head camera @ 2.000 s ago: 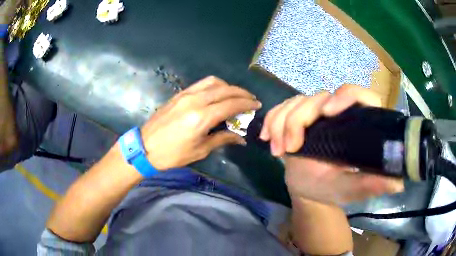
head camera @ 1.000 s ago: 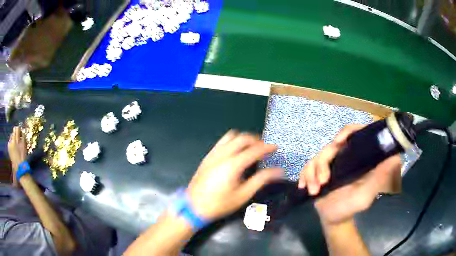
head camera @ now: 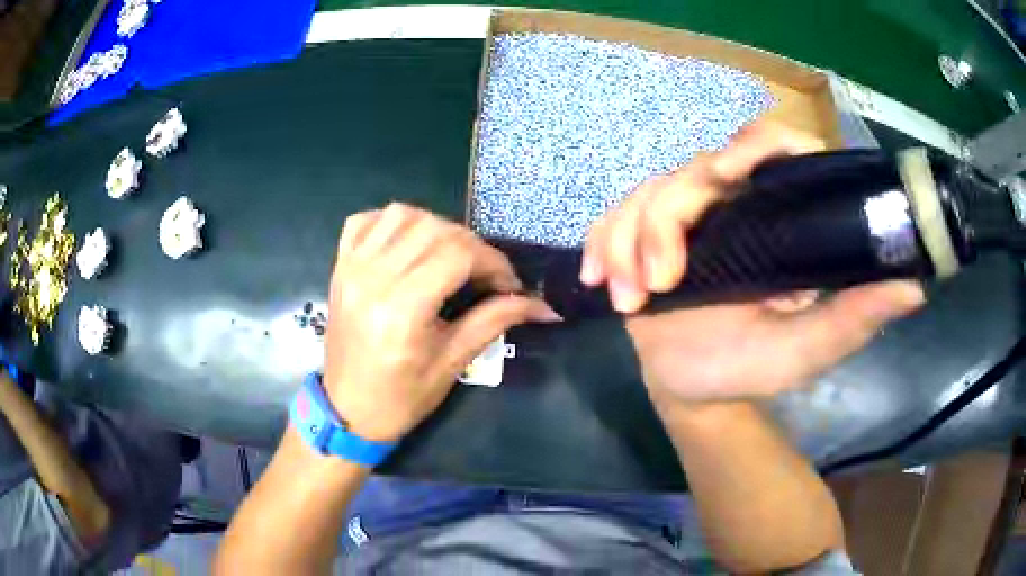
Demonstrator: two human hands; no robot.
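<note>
My right hand [head camera: 720,293] grips the thick black electric screwdriver [head camera: 799,225], held nearly level with its narrow front end pointing left. My left hand [head camera: 416,304], with a blue wrist strap [head camera: 338,437], has its thumb and forefinger nearly together at the screwdriver's tip. Something tiny may be between these fingertips, but it is too blurred to tell. A white plastic housing [head camera: 485,366] lies on the dark green bench just below my left thumb, partly hidden by the hand. The cardboard tray [head camera: 480,146] of small silvery-blue screws [head camera: 608,129] lies behind my hands.
Several white housings [head camera: 181,227] stand on the bench at the left, beside a pile of brass parts [head camera: 45,268]. Dark specks [head camera: 312,320] lie left of my left hand. A blue sheet [head camera: 225,39] is at the back left. The power cord [head camera: 934,422] curves at right. A neighbour's arm [head camera: 51,450] shows lower left.
My left thumb and forefinger have closed together at the screwdriver's tip. The screwdriver is now more level. The view has shifted, so the tray and left-hand parts appear higher and further left.
</note>
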